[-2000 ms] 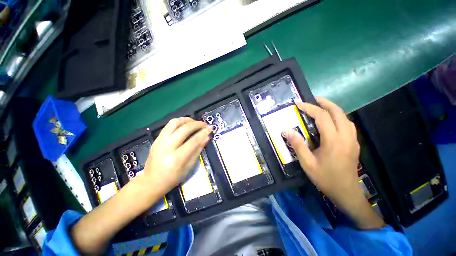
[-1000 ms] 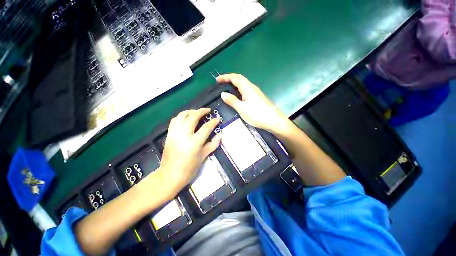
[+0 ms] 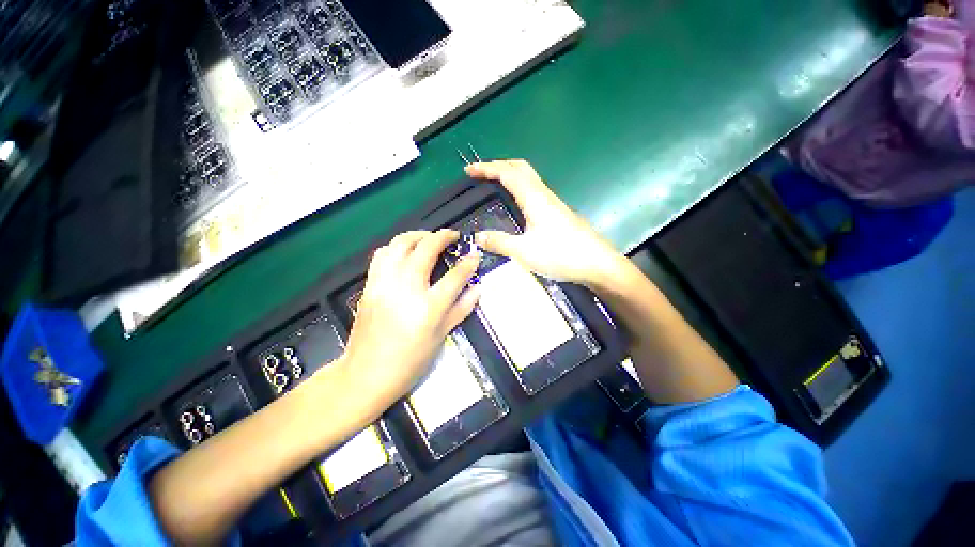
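The black foam tray lies slanted at the bench's near edge, with several open phones side by side. On the rightmost phone, a dark ringed lens trim is at the upper end, partly hidden by fingers. My left hand has its thumb and fingertips around the trim's left and lower edges. My right hand has its thumb beside the trim and its index finger stretched past the tray's back edge; I see nothing in it. Ringed trims also show on phones further left.
Thin tweezer tips show behind the tray. A white board holds blister trays and a dark phone. The blue scrap bin is at left. Another black tray and a person's pink sleeve are at right.
The view has shifted right. My left hand has moved from the second phone from the right to the rightmost one, which now bears ringed parts. My right hand has moved up to its upper end.
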